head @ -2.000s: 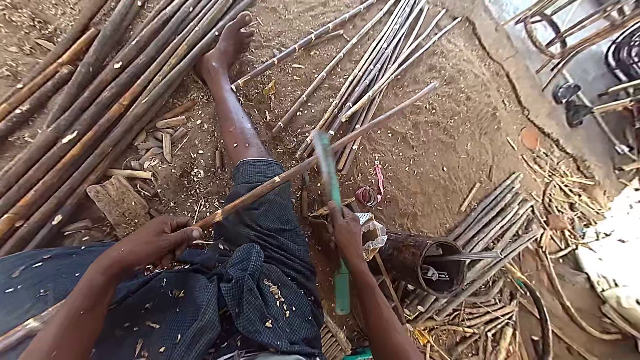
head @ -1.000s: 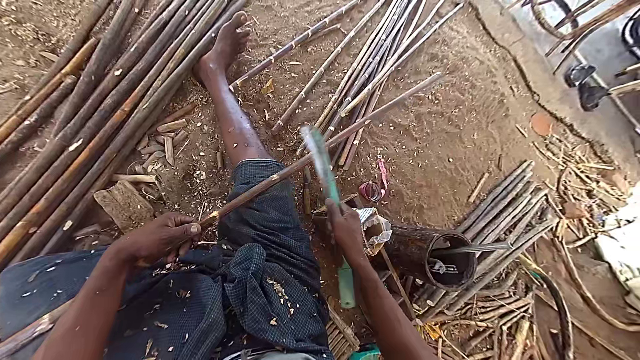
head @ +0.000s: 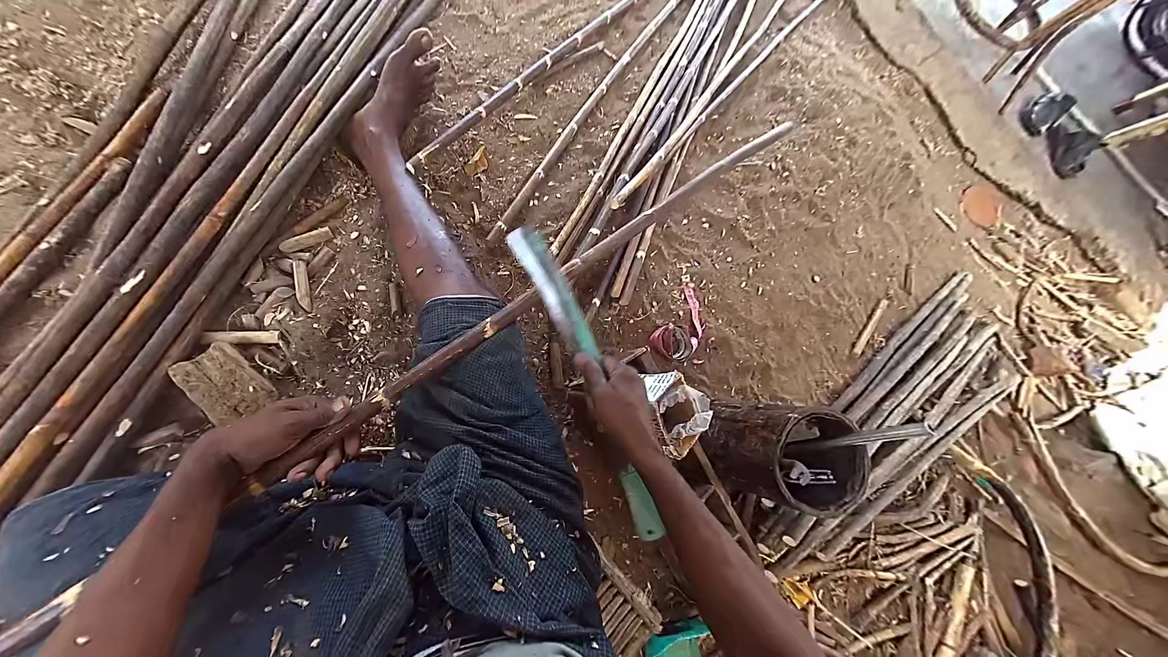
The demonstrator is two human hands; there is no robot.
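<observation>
A long, thin wooden stick (head: 474, 336) slants across my thigh, its far end up to the right. Around its lower part my left hand (head: 290, 436) is closed, palm beneath, close to my lap. My right hand (head: 617, 398) grips a long tool with a green handle (head: 642, 504) and a pale, blurred blade (head: 538, 265), seemingly a knife. That blade crosses the stick beyond my knee; whether it touches the wood I cannot tell. Wood chips lie on the dark checked cloth (head: 493, 511) over my lap.
Thick poles (head: 205, 228) lie at the left beside my bare foot. Thinner sticks (head: 639, 137) are bunched ahead. To my right are an open plastic packet (head: 683, 418), a hollow cylindrical container (head: 757, 447) with a metal tool in it, and a bundle of cut sticks (head: 922, 356). Offcuts (head: 301, 274) litter the soil.
My left hand's fingers have shifted on the stick, now showing beneath it. The blade stays over the stick, blurred in every frame. The view has moved slightly.
</observation>
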